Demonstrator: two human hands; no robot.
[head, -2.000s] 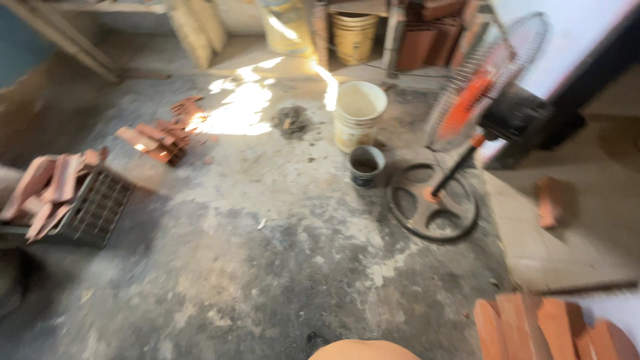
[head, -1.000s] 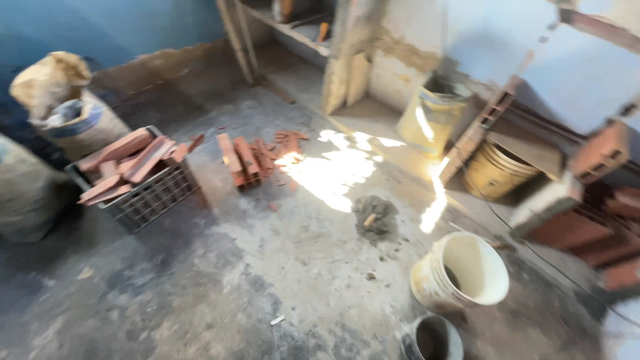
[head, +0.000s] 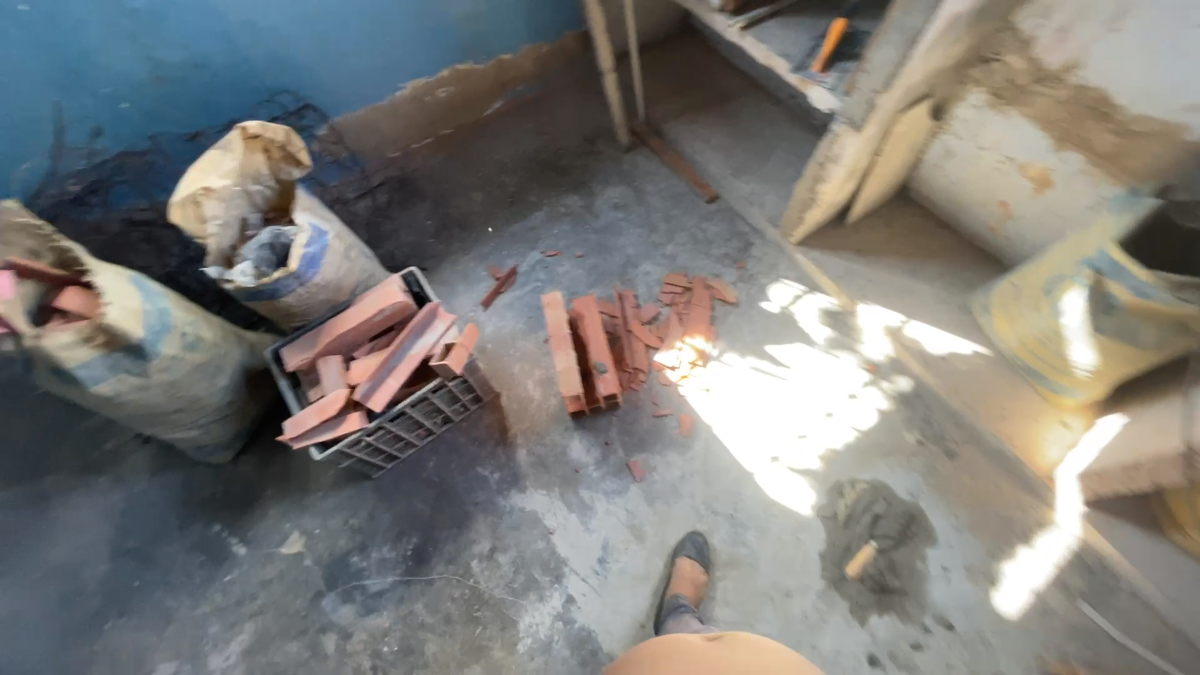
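Note:
Neither my left hand nor my right hand shows in the head view. Broken hollow clay bricks (head: 581, 352) lie on the concrete floor near the middle, with red shards (head: 689, 305) to their right. Left of them, a grey plastic crate (head: 412, 427) is heaped with red brick pieces (head: 408, 356). A pile of wet grey mortar (head: 872, 525) sits on the floor at the lower right, with a light-coloured handle (head: 860, 560) sticking out. My foot in a dark shoe (head: 689, 572) stands at the bottom, below the bricks.
Two woven sacks stand at the left, one (head: 150, 347) with brick pieces, the other (head: 328, 248) with grey material. A yellowish bucket (head: 1078, 309) is at the right. Boards (head: 862, 141) lean under a shelf, which holds an orange-handled tool (head: 830, 45). A wood strip (head: 675, 161) lies near the blue wall.
The view has swung left, toward the crate and sacks. The fan and the white bucket seen earlier are out of view, and my foot in its shoe now shows clearly.

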